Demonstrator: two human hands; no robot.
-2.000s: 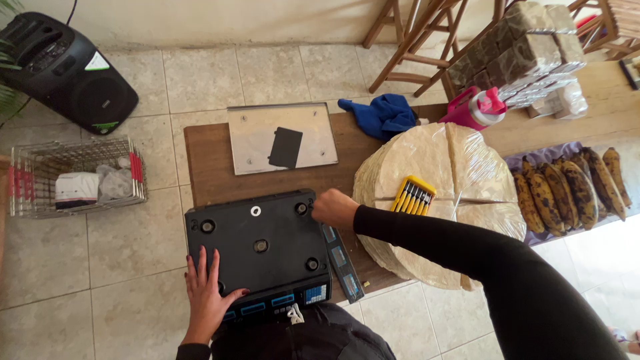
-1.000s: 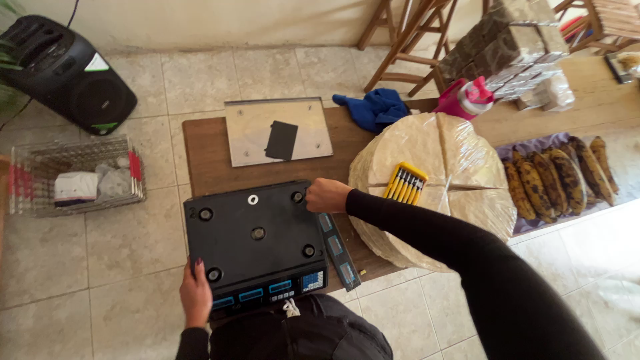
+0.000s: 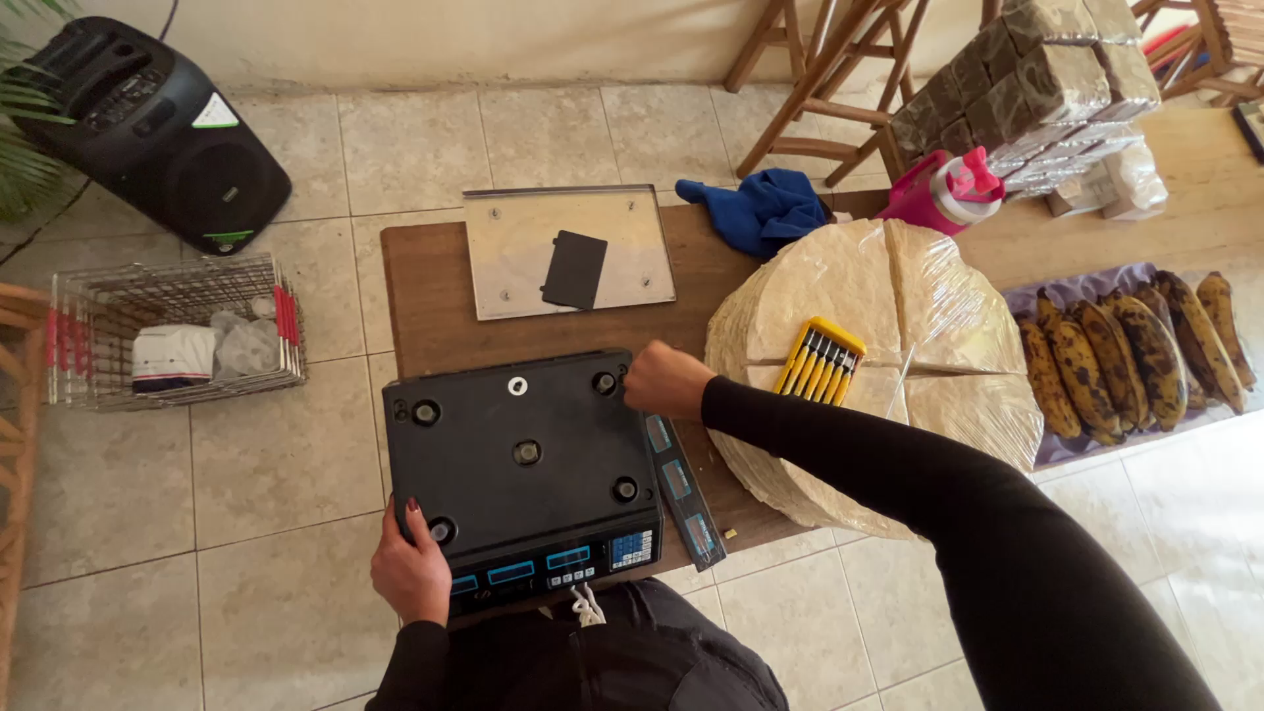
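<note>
A black electronic price scale point(image 3: 523, 444) rests underside up at the table's near edge, its display and keypad strip facing me. My left hand point(image 3: 413, 568) grips its near left corner, thumb on the underside. At the far right corner, beside a round foot, is my right hand point(image 3: 667, 380) with fingers closed; whether it holds a small tool is hidden. Right of the scale lies a loose display panel strip point(image 3: 683, 484). Beyond it a metal plate point(image 3: 622, 237) carries a small black cover point(image 3: 575, 270). A yellow case of precision screwdrivers point(image 3: 820, 363) sits on the plastic-wrapped round stack point(image 3: 849, 296).
A blue cloth point(image 3: 760, 212) and a pink tumbler point(image 3: 943, 193) stand behind the stack. Ripe plantains point(image 3: 1116, 360) and wrapped blocks point(image 3: 1037, 79) are at right. A wire basket point(image 3: 178, 336) and black loudspeaker point(image 3: 158, 138) are on the floor at left; wooden stools point(image 3: 839, 89) stand behind.
My left hand has shifted from lying spread over the scale's near left part to gripping its edge. My right hand stays at the far right corner.
</note>
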